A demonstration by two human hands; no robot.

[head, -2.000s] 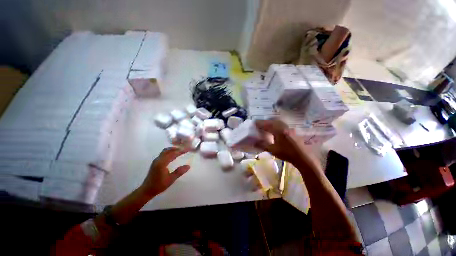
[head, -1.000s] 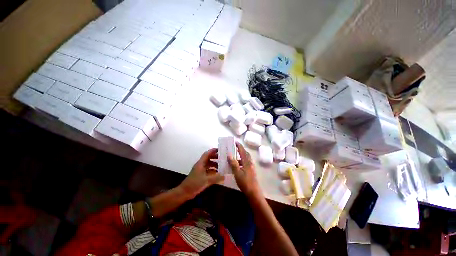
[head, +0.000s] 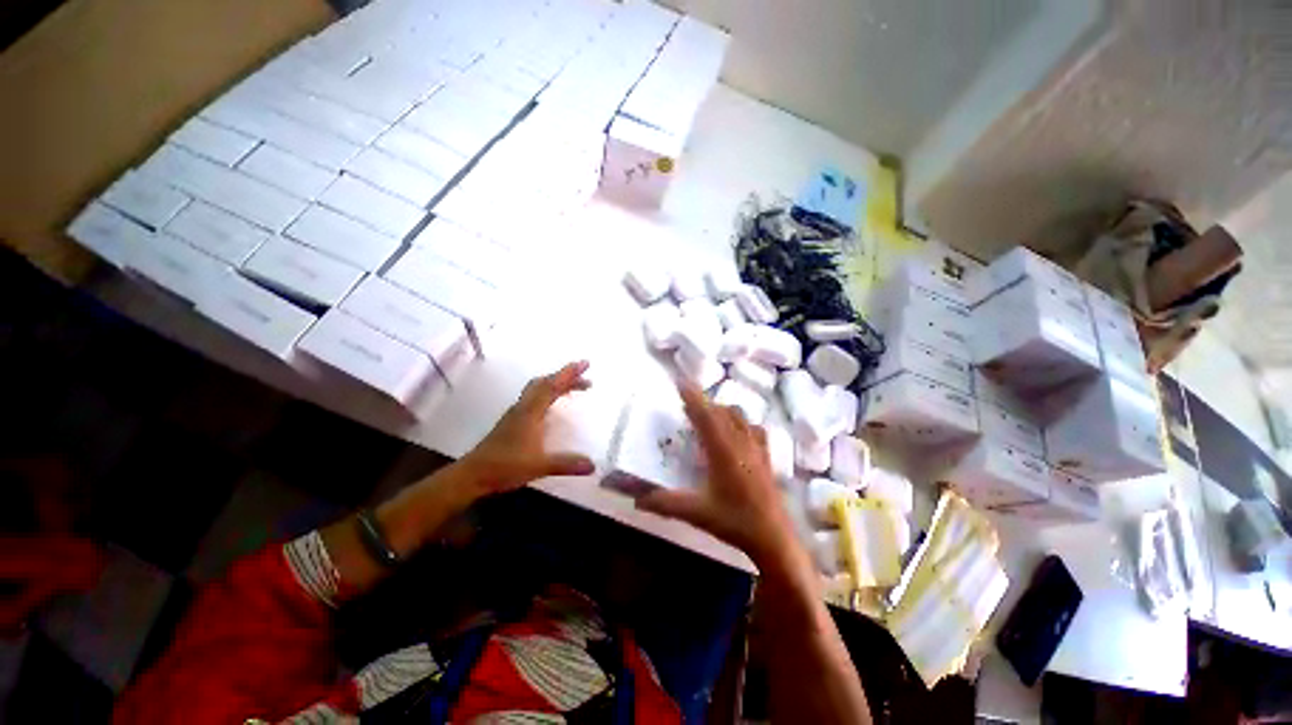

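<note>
A white retail box (head: 653, 442) lies at the table's front edge between my hands. My right hand (head: 730, 475) is at its right side, with the thumb by the near corner and fingers by the far right; whether it grips is unclear. My left hand (head: 527, 436) is to the left of the box, with thumb and fingers apart and nothing clearly held. A pale patch between my left hand and the box is too washed out to identify. A loose pile of glossy white cases (head: 758, 347) lies just beyond and right of the box.
Rows of white boxes (head: 340, 184) fill the left. Black cables (head: 794, 262) and a blue card (head: 833, 190) lie behind the cases. Stacked boxes (head: 1041, 319) stand right rear. Yellow-edged label sheets (head: 952, 588), a black smartphone (head: 1039, 620) and clear plastic (head: 1165, 557) lie right.
The white box was upright between both hands; now it lies lower and flatter by my right hand. My left hand has moved left, off it. The view has shifted slightly.
</note>
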